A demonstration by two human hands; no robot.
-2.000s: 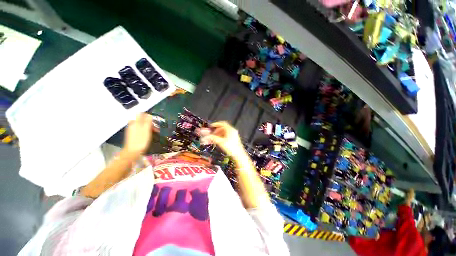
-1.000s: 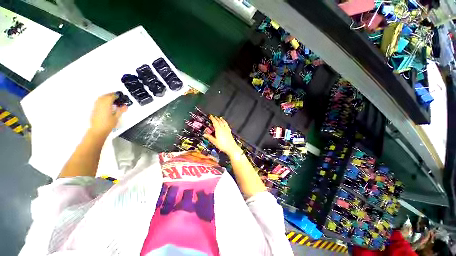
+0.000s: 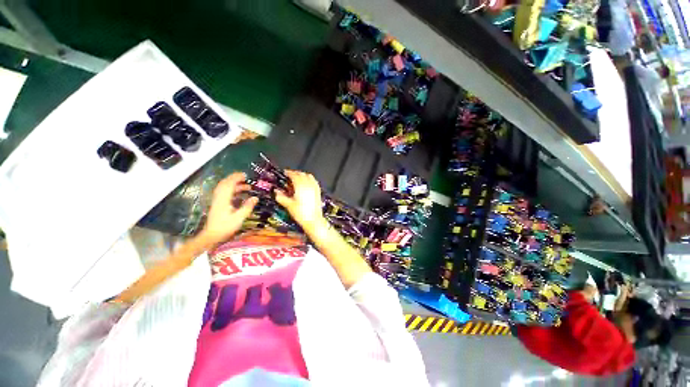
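Observation:
My left hand (image 3: 227, 208) and my right hand (image 3: 304, 198) are close together at the front of the black compartment tray (image 3: 310, 147). Their curled fingers are on either side of a clipped part (image 3: 265, 184) with a pink clip, among other clipped parts. Fingertips overlap dark parts and wires, so whether either hand grips one is unclear. The white tray (image 3: 68, 204) lies at my left. On it are three long rows of small black parts (image 3: 200, 113) and a shorter black piece (image 3: 117, 156).
Loose binder clips (image 3: 386, 83) lie at the tray's far side. Clipped parts (image 3: 390, 240) lie right of my hands. Stacked black trays (image 3: 522, 261) hold multicoloured clipped parts. A raised shelf (image 3: 484, 83) crosses the upper right. A person in red (image 3: 579, 336) is at the lower right.
My left hand has moved from the white tray to the clipped parts beside my right hand. A short black piece now lies on the white tray. The view has shifted.

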